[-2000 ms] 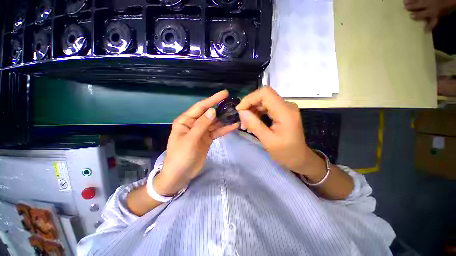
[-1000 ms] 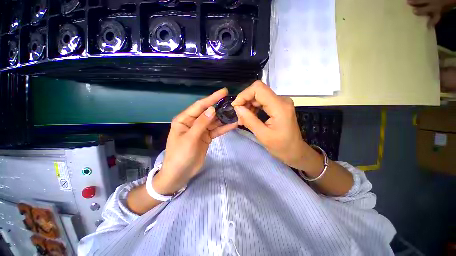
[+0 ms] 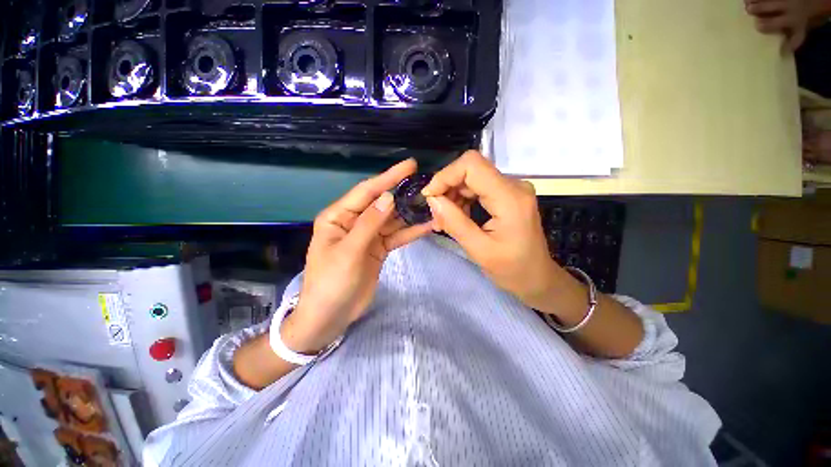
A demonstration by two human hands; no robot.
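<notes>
A small glossy black round part (image 3: 412, 200) is held above the lap of a striped white smock. My left hand (image 3: 349, 239) grips its rim between thumb and fingers from the left. My right hand (image 3: 492, 223) has thumb and index fingertip pinched together at the part's right face and covers some of it. Whether a tiny piece sits between those fingertips cannot be told. A black blister tray (image 3: 358, 87) with ringed round pockets lies beyond my hands at the upper left. A white sheet (image 3: 560, 91) with faint spots lies to its right.
The sheet lies on a pale yellow board (image 3: 706, 109). Another person's hand (image 3: 777, 16) is at the top right. A grey control panel (image 3: 137, 319) with buttons stands at lower left. A green bench top (image 3: 210, 190) shows below the tray. Cartons (image 3: 795, 264) are at right.
My right hand has shifted slightly left and its fingers have bunched closer at the part since two seconds ago. My left hand keeps its hold almost unmoved.
</notes>
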